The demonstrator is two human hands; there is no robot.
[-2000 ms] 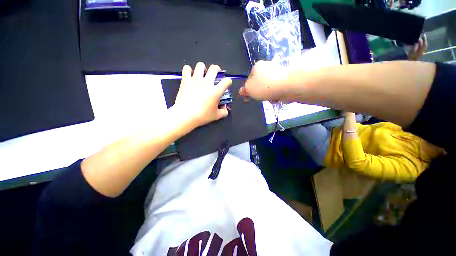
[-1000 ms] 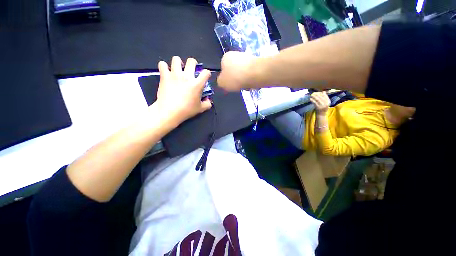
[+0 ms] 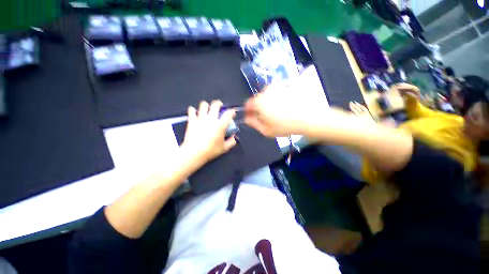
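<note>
My left hand (image 3: 206, 132) is closed around a small electronic unit (image 3: 231, 127) on the small black foam mat (image 3: 220, 171) at my front edge. The fingers cover most of the unit. My right hand (image 3: 262, 115) is just right of the unit, blurred, with its fingers pinched together. A thin dark line shows between its fingertips and the unit, but I cannot tell if it is a tool or a lead. A black strap or cable (image 3: 234, 192) hangs below the mat over my white garment.
Several electronic units (image 3: 174, 28) stand in a row at the back of the large black mat (image 3: 177, 80), with one more (image 3: 112, 59) in front. A crumpled clear plastic bag (image 3: 273, 53) lies beyond my right hand. A person in yellow (image 3: 429, 131) is at the right.
The view has tilted up, bringing the row of units into sight. My left hand stays on the unit. My right hand remains beside it, now with a thin dark line at its fingertips.
</note>
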